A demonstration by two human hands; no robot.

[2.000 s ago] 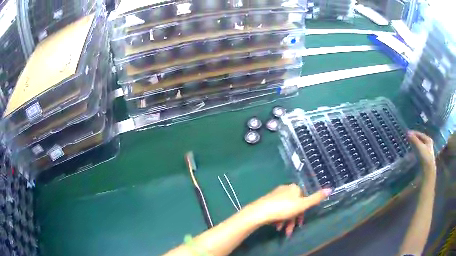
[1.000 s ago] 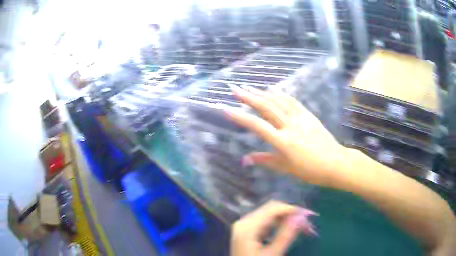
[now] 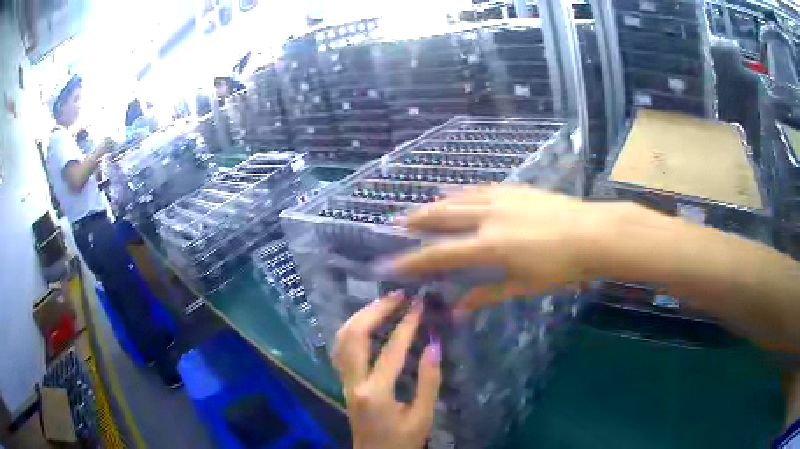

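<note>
A tall tray stack [image 3: 360, 254] of clear plastic stands at the middle, with rows of small dark and shiny parts in its top tray [image 3: 430, 167]. My right hand [image 3: 517, 241] reaches in from the right across the stack's near side. It is blurred, with its fingers apart and nothing visible in it. My left hand [image 3: 386, 377] is lower, in front of the stack, fingers up and bent. The fingertips of both hands are close together. A dark spot lies between them, too blurred to tell whether it is a held part.
A cardboard sheet [image 3: 689, 158] tops a tray stack at right. More trays [image 3: 228, 210] stand along the green bench [image 3: 649, 386] at left, and tall stacks behind. Blue stools [image 3: 250, 395] stand beside the bench. A person [image 3: 79, 188] stands at far left.
The view has swung from the mat with the brush and tweezers to the tall stack. Since one second ago, my left hand has moved up and left, its fingers spreading from a pinch.
</note>
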